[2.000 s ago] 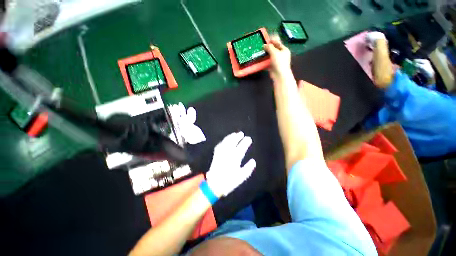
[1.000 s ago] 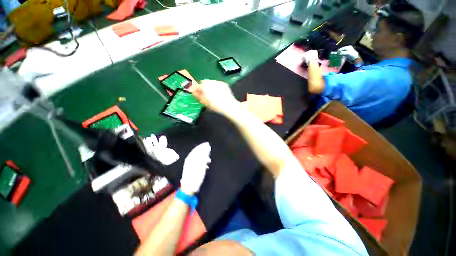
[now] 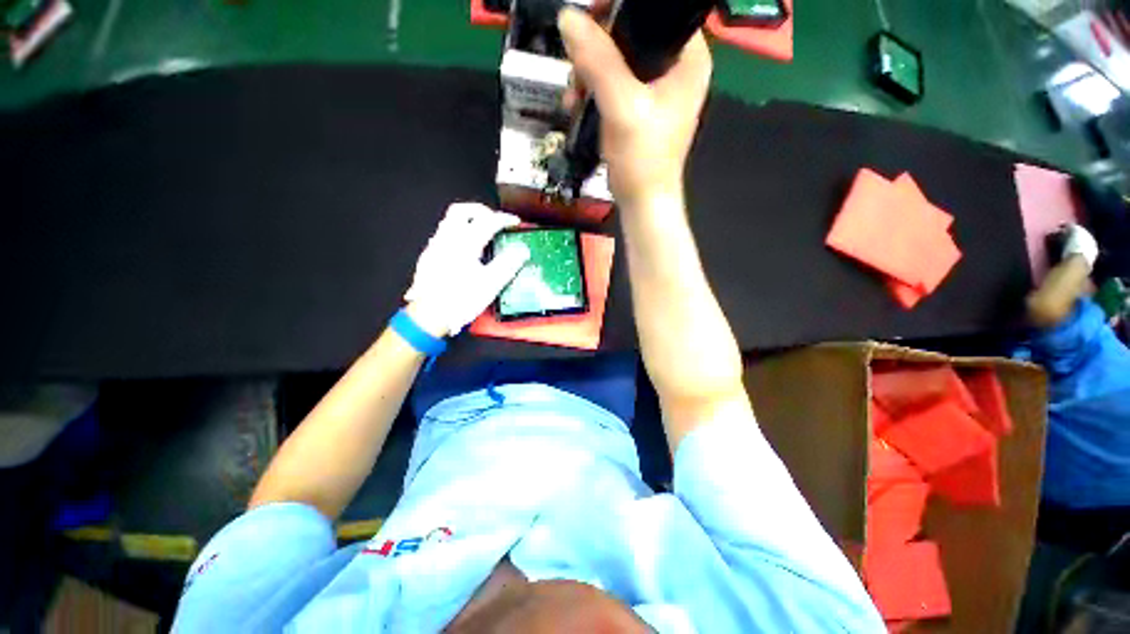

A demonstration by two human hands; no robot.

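A circuit board unit (image 3: 554, 275), green in a black frame, lies on a red-orange foam pad (image 3: 596, 297) in front of me. My left hand (image 3: 461, 270), in a white glove with a blue wrist strap (image 3: 418, 332), holds the unit at its left edge, thumb over the board. My bare right hand (image 3: 642, 109) is closed round the black electric screwdriver (image 3: 653, 31) at the top. The screwdriver's lower end is over the front of the screw feeder (image 3: 528, 102), beyond the unit. The feeder is partly hidden by the hand and tool.
Loose foam pads (image 3: 895, 233) lie on the black mat (image 3: 273, 211) to the right. An open carton (image 3: 1019, 495) of foam pads stands at the lower right. Another unit (image 3: 898, 67) lies on the green surface at the back. A person's blue sleeve (image 3: 1081, 384) shows at the right edge.
A unit now lies on the near foam pad, with my left hand on it. My right hand has left the unit it held at the back and now holds the screwdriver. The view has turned.
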